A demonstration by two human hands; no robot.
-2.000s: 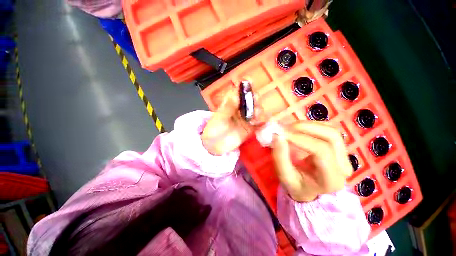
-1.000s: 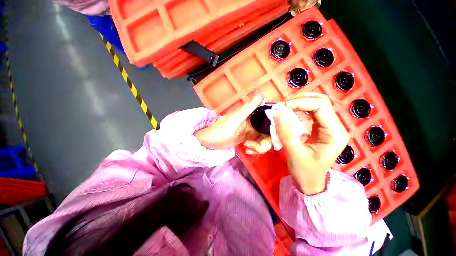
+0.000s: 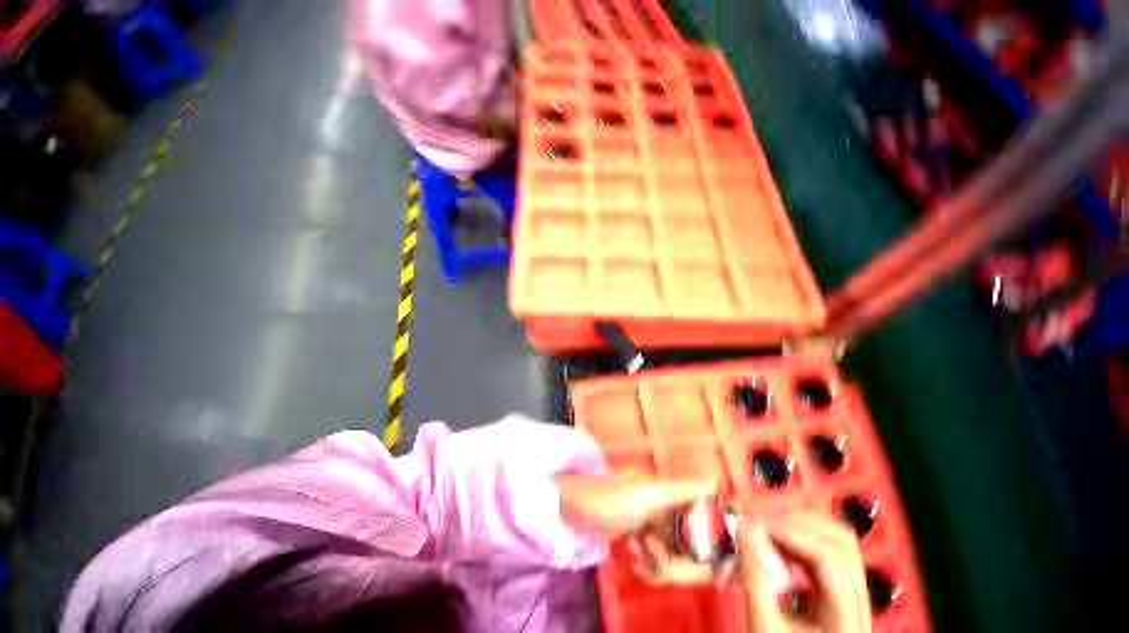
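Note:
A round dark watch head (image 3: 706,529) with a bright reflection is held in my left hand (image 3: 631,519), above the working tray. My right hand (image 3: 811,569) is just to the right of it, fingers bent, cut off by the bottom edge and blurred. A small pale patch shows at its fingers; I cannot tell if it is the white wipe. The red-orange working tray (image 3: 681,414) has square pockets. Several dark watch heads (image 3: 770,466) sit in its right-hand pockets. The two pocket columns at its upper left hold none.
A neighbouring red-orange tray stack (image 3: 662,324) stands beyond, with several watch heads at its far end. A black strap (image 3: 622,346) hangs at its near edge. A person's pink sleeve (image 3: 433,74) is left of it, above a blue stool (image 3: 464,229). A blurred metal upright (image 3: 978,204) crosses at right.
The view has lifted and turned, so the far tray stack and the person show more. My hands now appear lower. The watch head stays in my left hand; my right hand has moved slightly off it.

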